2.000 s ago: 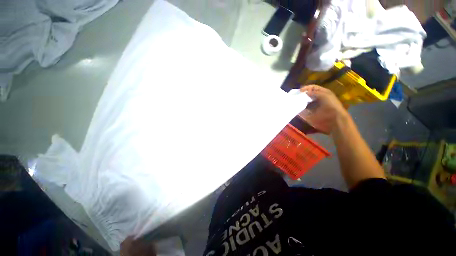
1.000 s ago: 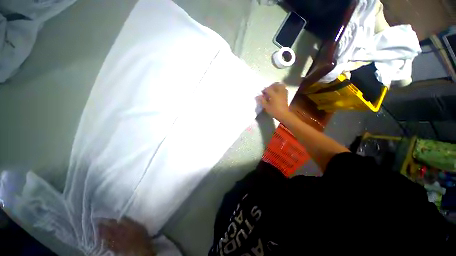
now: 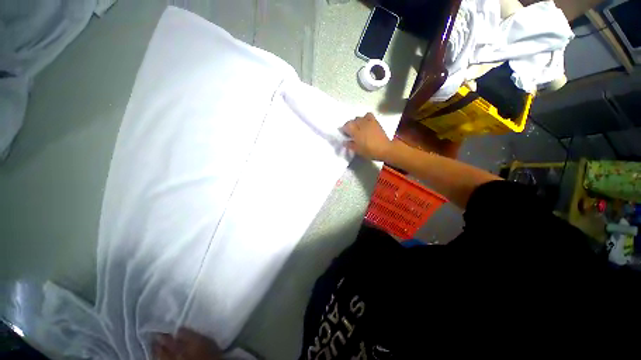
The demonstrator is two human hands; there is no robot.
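Observation:
A large white garment (image 3: 204, 190) lies spread on the pale table in front of me, with a long straight fold line running down it. Its lower left part is wrinkled. My right hand (image 3: 367, 137) is at the garment's right edge, fingers curled onto a bunched corner of cloth. My left hand (image 3: 184, 346) is at the garment's lower end, dark and partly cut off by the bottom of the picture; its fingers cannot be made out clearly.
A dark phone (image 3: 378, 34) and a white roll (image 3: 374, 74) lie beyond my right hand on the table (image 3: 56, 190). More white cloth (image 3: 42, 35) lies at upper left. A yellow crate (image 3: 471, 116) with cloth and a red basket (image 3: 402, 204) stand at right.
The garment's right edge, lifted two seconds ago, is now down on the table. My right hand has moved left with it. The fold line has appeared, and the cloth lies flatter.

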